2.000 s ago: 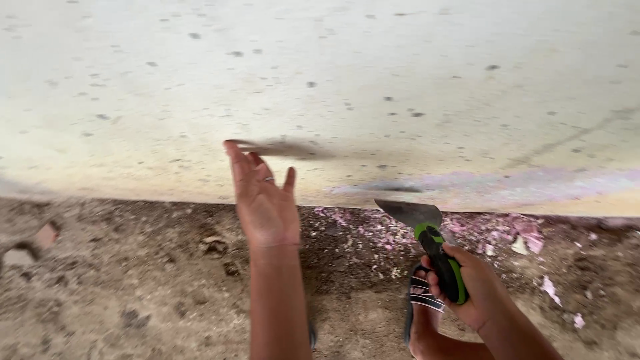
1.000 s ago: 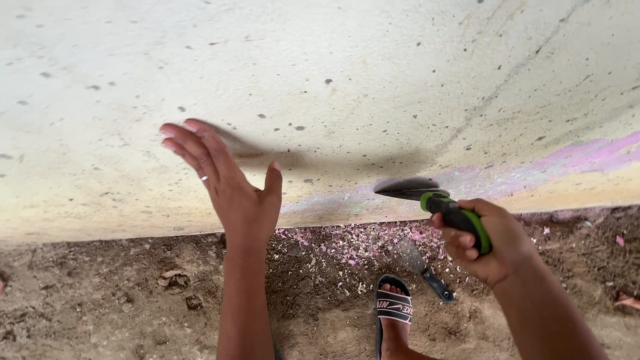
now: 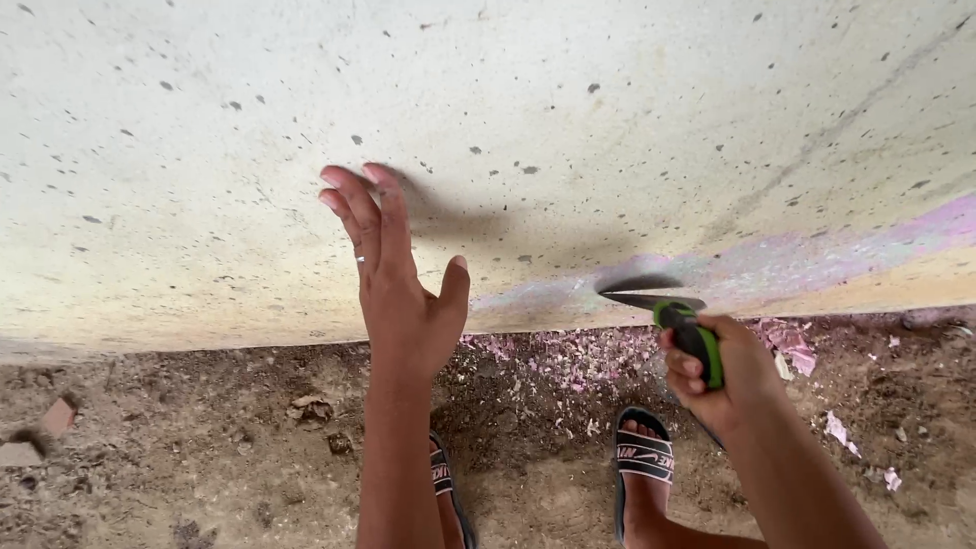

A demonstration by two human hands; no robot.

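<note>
My right hand (image 3: 720, 374) grips the black and green handle of a scraper (image 3: 690, 343). The scraper's pointed metal blade is at the lower part of the pale, speckled wall (image 3: 496, 183), over a band of pink and lilac paint (image 3: 801, 267); whether the tip touches cannot be told. My left hand (image 3: 404, 290), with a ring on one finger, holds nothing. Its fingers are spread, and its fingertips are against or very near the wall, up and to the left of the scraper. Both hands cast shadows on the wall.
Pink and white paint flakes (image 3: 564, 362) lie on the dirt ground (image 3: 229, 457) along the wall's foot, with larger peeled pieces (image 3: 789, 347) at right. Sandaled feet (image 3: 644, 457) stand below. Broken tile pieces (image 3: 59, 417) lie at left. A partly hidden tool is behind my right wrist.
The view has shifted between frames. Both hands stay raised at the wall, the right one still holding the scraper. The second tool on the ground, plain a second ago, is now mostly covered by my right hand.
</note>
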